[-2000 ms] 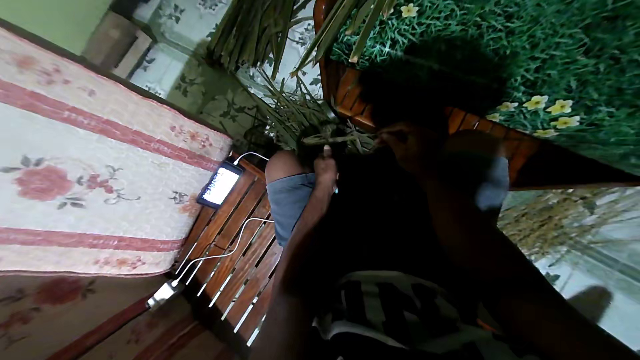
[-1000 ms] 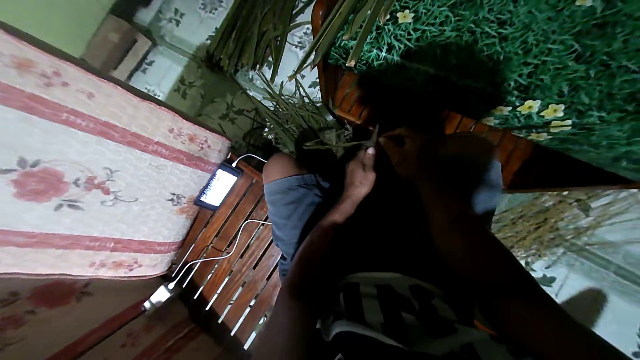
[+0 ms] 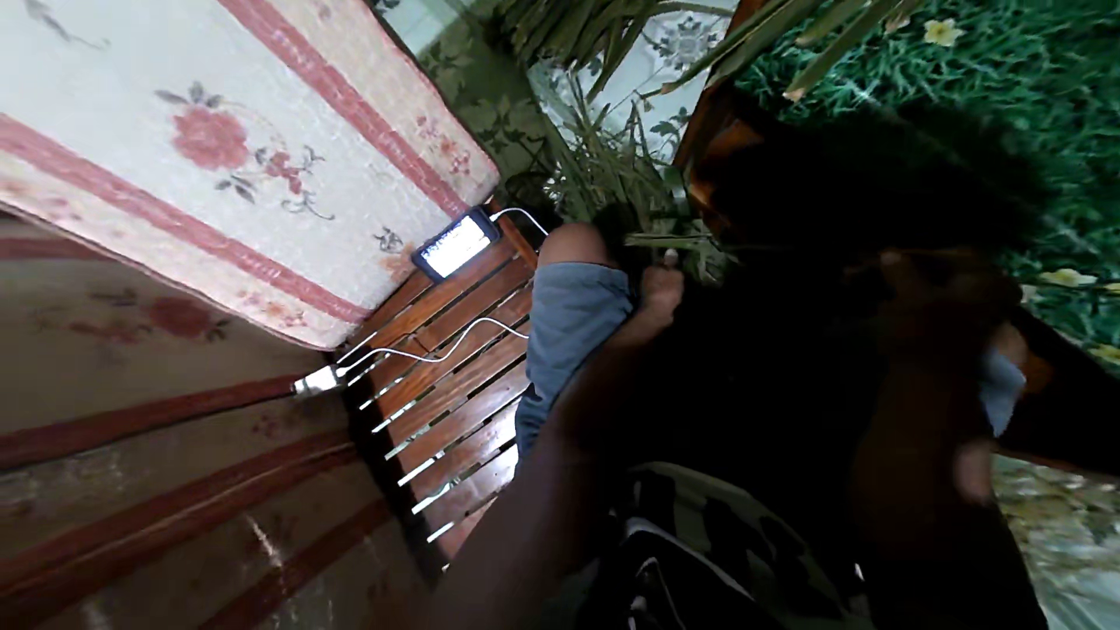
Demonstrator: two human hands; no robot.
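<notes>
My left hand [image 3: 663, 287] is beside my left knee, its thumb against a bundle of thin green plant strips [image 3: 672, 241]. Deep shadow hides its other fingers. My right hand [image 3: 919, 276] lies to the right in the dark, its fingertips at a thin strip [image 3: 941, 252]; the rest of its grip is too dark to make out. Loose strips [image 3: 612, 171] hang or lie in a tangle beyond my left knee. Longer, wider strips [image 3: 809, 44] reach over the edge of the table above my hands.
A slatted wooden bench [image 3: 455, 350] is at my left, with a lit phone [image 3: 457, 245] on a white cable [image 3: 437, 357] by a floral cushion [image 3: 210, 140]. A grass-print cover [image 3: 1032, 96] lies on the wooden table. Dried stalks [image 3: 1059, 516] are at the lower right.
My right hand has moved to the right, away from my left hand. The blade seen by my left hand one second ago no longer shows. The view has shifted and turned.
</notes>
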